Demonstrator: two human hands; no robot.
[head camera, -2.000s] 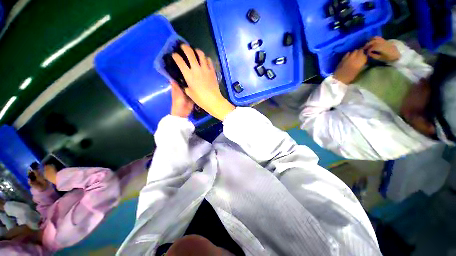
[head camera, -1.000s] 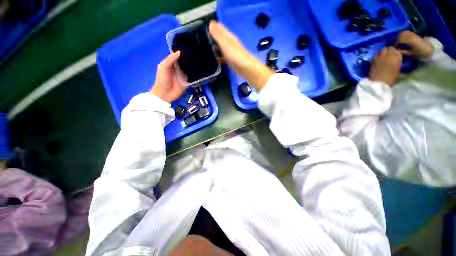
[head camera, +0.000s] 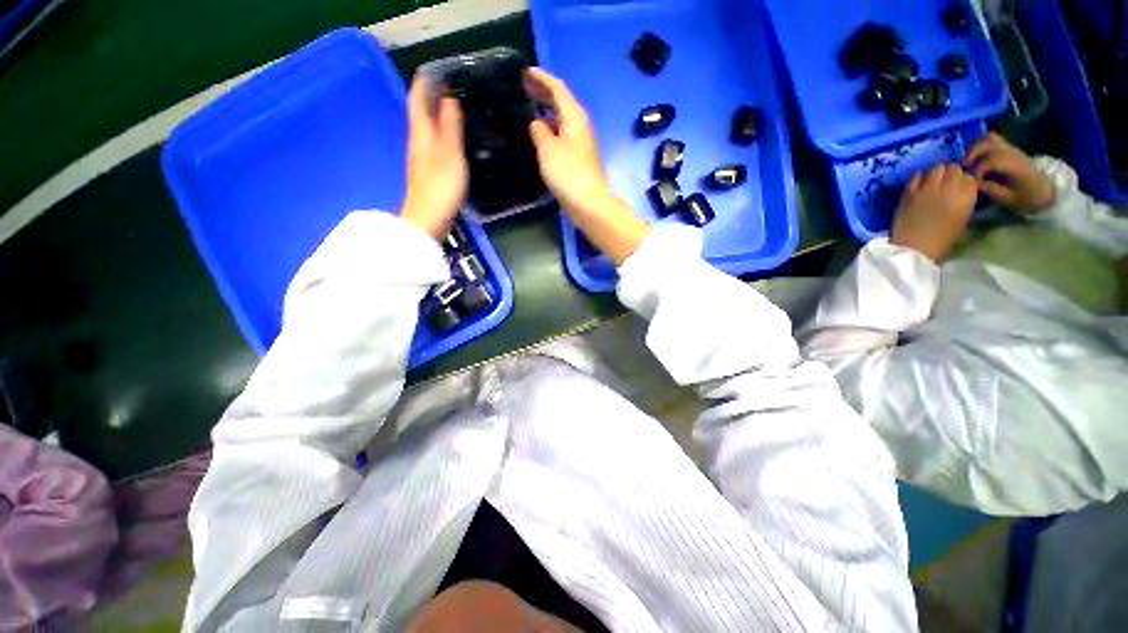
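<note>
A clear plastic box (head camera: 501, 186) full of small black fittings stands between two blue trays. My left hand (head camera: 437, 155) is at its left side and my right hand (head camera: 572, 142) is at its right side, fingers on the rim. Both hands are slightly blurred. The left blue tray (head camera: 266, 161) holds several black housings (head camera: 474, 297) with shiny faces in its near right corner, partly hidden by my left sleeve. The right blue tray (head camera: 606, 74) holds several loose black housings (head camera: 668, 155) spread apart.
At the right, a neighbour's hands (head camera: 946, 204) work over a blue tray with black bits, below another blue tray (head camera: 816, 105) of black housings. A green conveyor with a pale edge (head camera: 111, 161) runs behind the dark green bench (head camera: 161, 359). A pink sleeve (head camera: 50, 519) is at the left.
The black-filled box, earlier covered by my hands over the left tray, is now between the trays. My right hand has moved onto its right side. The left tray has shifted left.
</note>
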